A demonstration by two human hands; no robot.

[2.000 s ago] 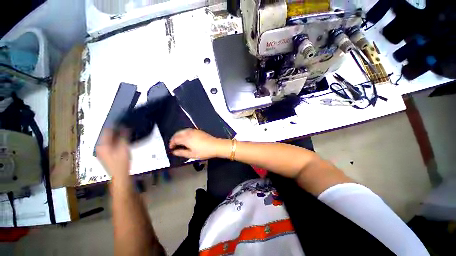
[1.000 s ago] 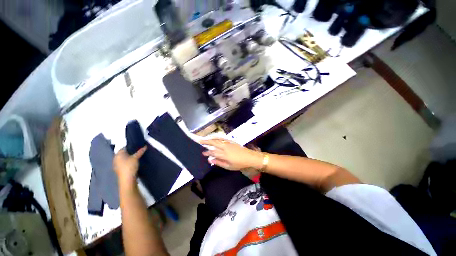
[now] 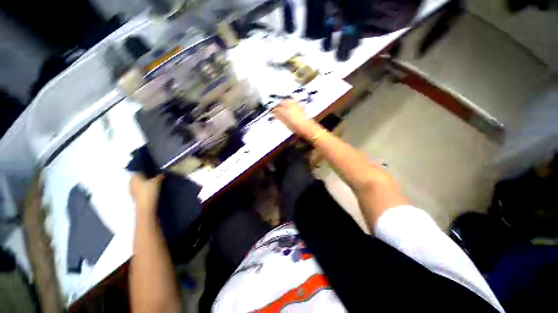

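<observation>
The image is blurred. My left hand holds dark fabric pieces at the table's front edge, left of the machine plate. A separate grey-looking fabric piece lies on the white table to the left. My right hand is at the small dark tools on the table right of the overlock machine; whether its fingers hold one cannot be told. The flat machine plate is between the hands.
The white table has a chipped wooden left edge. Brass-coloured parts lie behind the tools. Dark thread cones stand at the back right. Dark bundles lie on the floor at the right. My lap is under the front edge.
My right hand has left the fabric and moved right to the tools. My left hand has moved from the middle pieces to the pieces nearest the machine. The camera view has shifted and turned.
</observation>
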